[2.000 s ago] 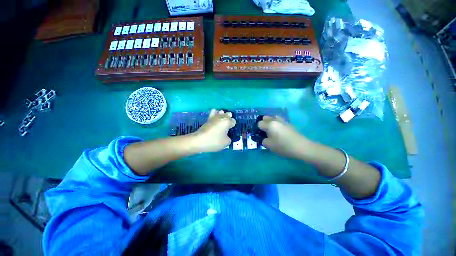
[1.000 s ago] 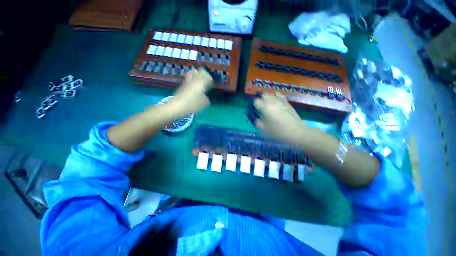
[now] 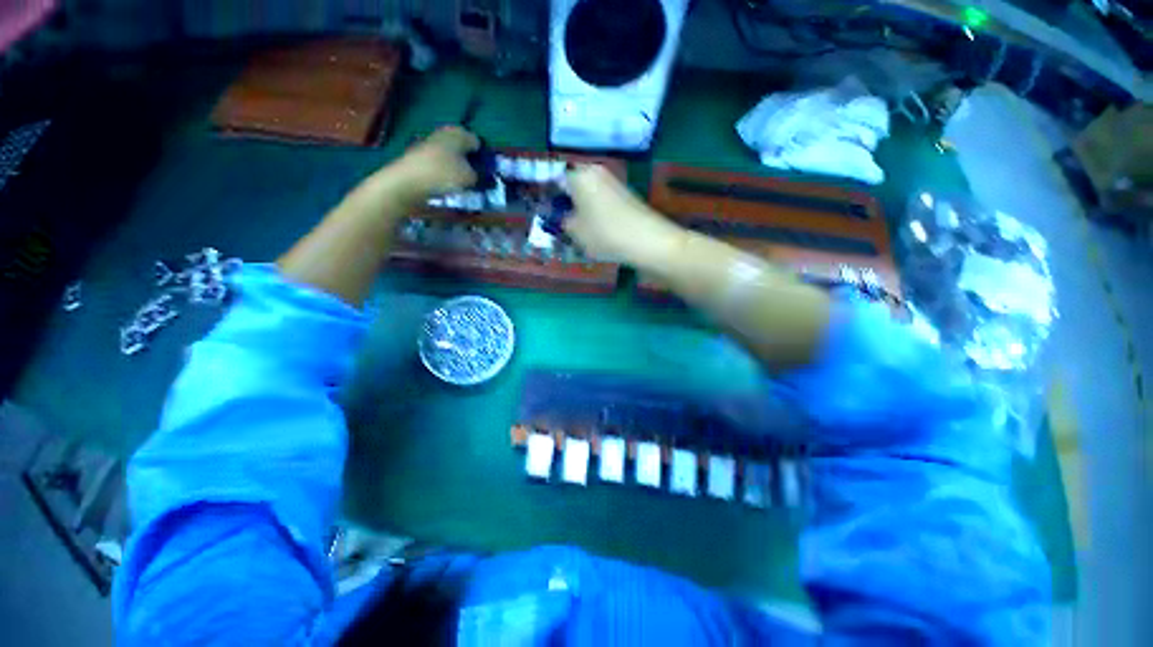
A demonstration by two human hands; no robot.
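My left hand (image 3: 445,162) and my right hand (image 3: 604,212) are both over the left parts tray (image 3: 506,268), with black coverings at the fingertips. A white block (image 3: 544,233) shows at my right fingertips and seems pinched there. Blur hides whether my left fingers hold anything. The tray has rows of white blocks and silver-grey pieces, partly covered by my hands. The dark jig (image 3: 632,402) lies nearer me, with a row of white blocks (image 3: 612,458) and greyer ones at its right end, beside my right sleeve.
The screw dish (image 3: 467,340) sits left of the jig. The right parts tray (image 3: 771,215) is partly behind my right arm. A clear bag (image 3: 1005,297) is at right, a white device (image 3: 607,120) and white cloth (image 3: 816,130) at the back, silver pieces (image 3: 171,303) far left.
Both hands have left the jig and moved forward to the left parts tray. My right hand has crossed leftward from near the right tray. The camera view has shifted, and the white device has come into view.
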